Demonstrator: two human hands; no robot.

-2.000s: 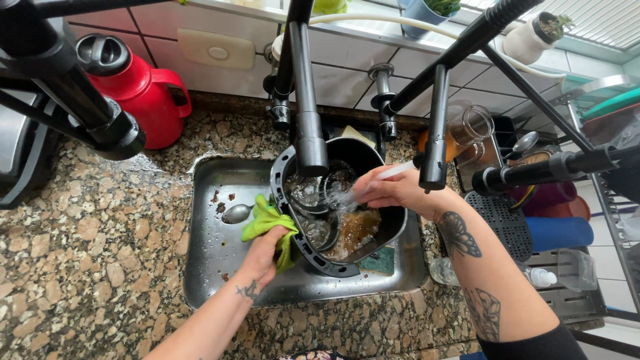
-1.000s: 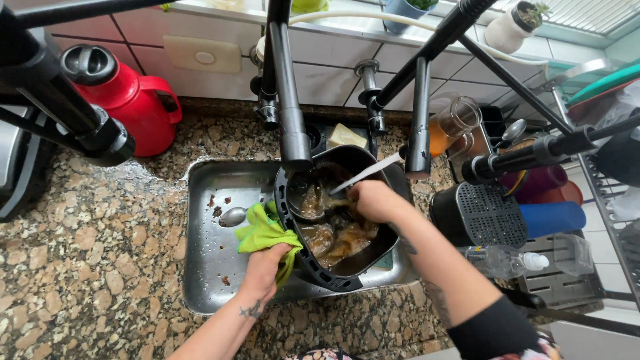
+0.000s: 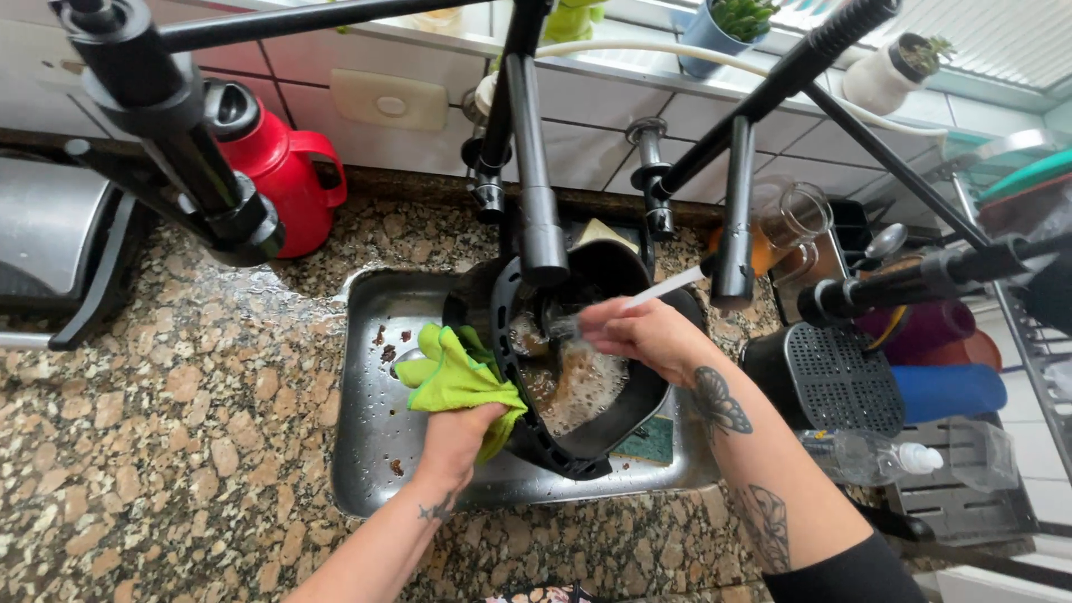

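Note:
A black air fryer basket (image 3: 624,423) stands tilted in the stainless steel sink (image 3: 360,444), with brown, foamy water inside. My left hand (image 3: 461,435) grips its left rim through a lime green cloth (image 3: 452,368). In my right hand (image 3: 645,331) is the white handle of a brush (image 3: 666,287); its head is over the foamy water, blurred. A green scouring pad (image 3: 649,441) lies in the sink beside the basket. Partly behind the cloth, a spoon (image 3: 408,360) rests on the sink floor among brown food bits.
Black rig bars (image 3: 540,167) cross the upper view. A red thermos jug (image 3: 289,176) stands back left, near a metal-and-black appliance (image 3: 50,243). At right are a glass jug (image 3: 791,222), a perforated black tray (image 3: 846,377), a blue cup (image 3: 946,392) and a clear bottle (image 3: 854,455).
My right hand has lifted from deep in the basket, where it was one second ago, towards its upper right side. My left hand keeps hold of the rim.

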